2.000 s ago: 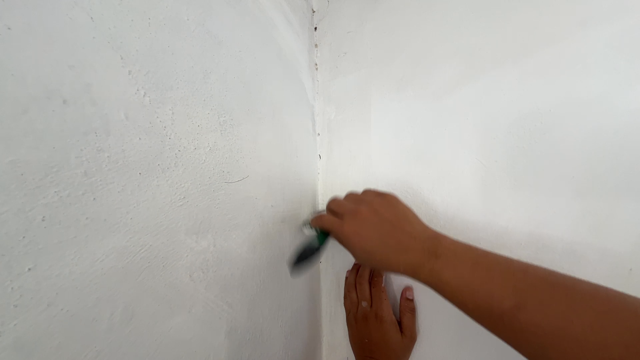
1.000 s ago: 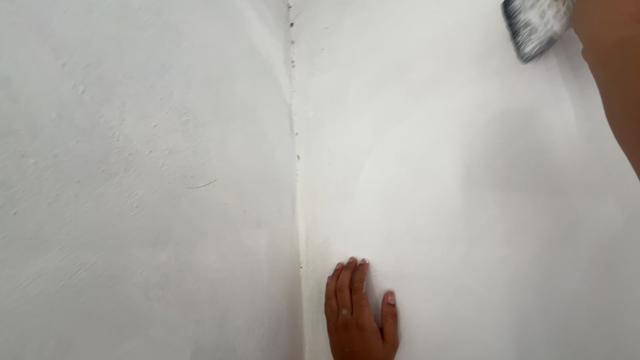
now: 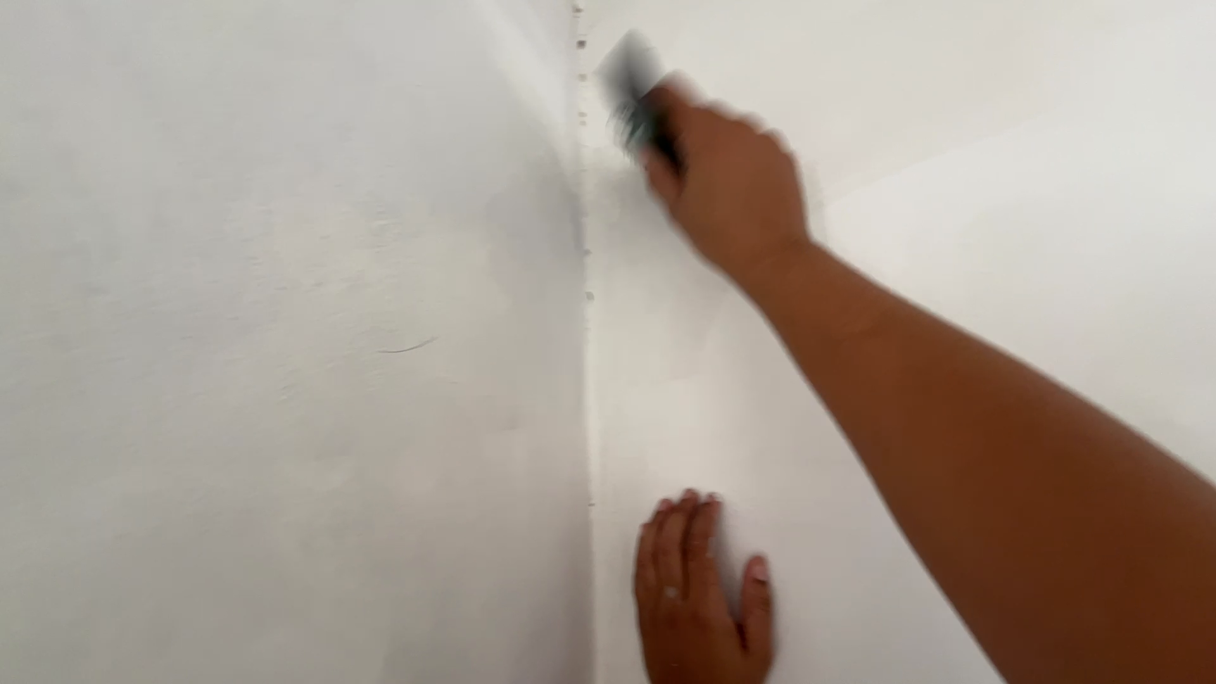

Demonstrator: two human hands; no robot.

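Observation:
My right hand grips a blurred tool with a dark green handle and a grey head, which looks like a paintbrush. The tool is near the top of the wall corner, just right of the crease, with its head pointing up and left. Blur hides whether it touches the wall. Low in the view, my left hand rests flat on the right-hand white wall, fingers up and thumb apart, holding nothing.
The left-hand white wall has a rough, bumpy surface and a thin dark curved line. Small dark spots and pits run along the corner crease, mostly in its upper part.
One second ago my right hand and the tool were at the upper right; now they are by the upper corner. My left hand stays on the right-hand wall.

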